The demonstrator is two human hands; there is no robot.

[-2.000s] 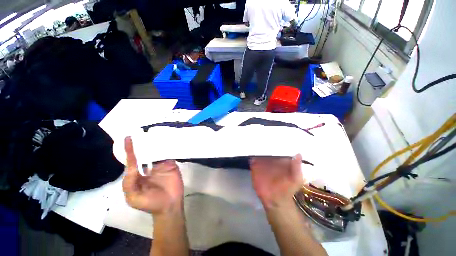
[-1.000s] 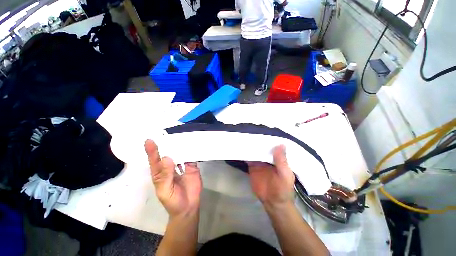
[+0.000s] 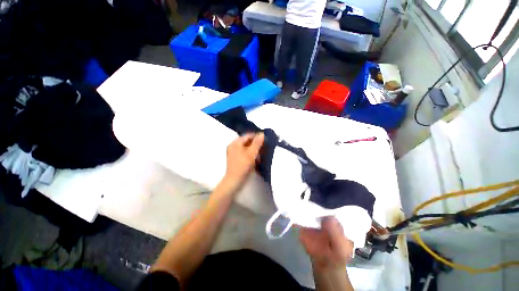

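My left hand (image 3: 244, 156) is closed on the black cloth (image 3: 266, 153) of the piece, above the white board. My right hand (image 3: 328, 243) grips the white band (image 3: 284, 179) at its lower end. The band is bent and folded between my hands. A white loop (image 3: 279, 224) hangs from it, left of my right hand. More black cloth (image 3: 344, 193) lies along the band's far side. The steam iron (image 3: 375, 241) is mostly hidden behind the white cloth and my right hand.
A blue strip (image 3: 242, 96) lies at the table's far edge, and a reddish stick (image 3: 355, 140) lies on the far right. A black garment pile (image 3: 62, 125) is at left. Yellow hoses (image 3: 455, 199) hang at right. Beyond are blue crates (image 3: 193, 51), a red stool (image 3: 328, 97) and a person (image 3: 299, 42).
The band was held stretched out lengthwise over both open palms. It is now bent, turned and pinched by both hands. The white loop has come into view. The camera view has shifted.
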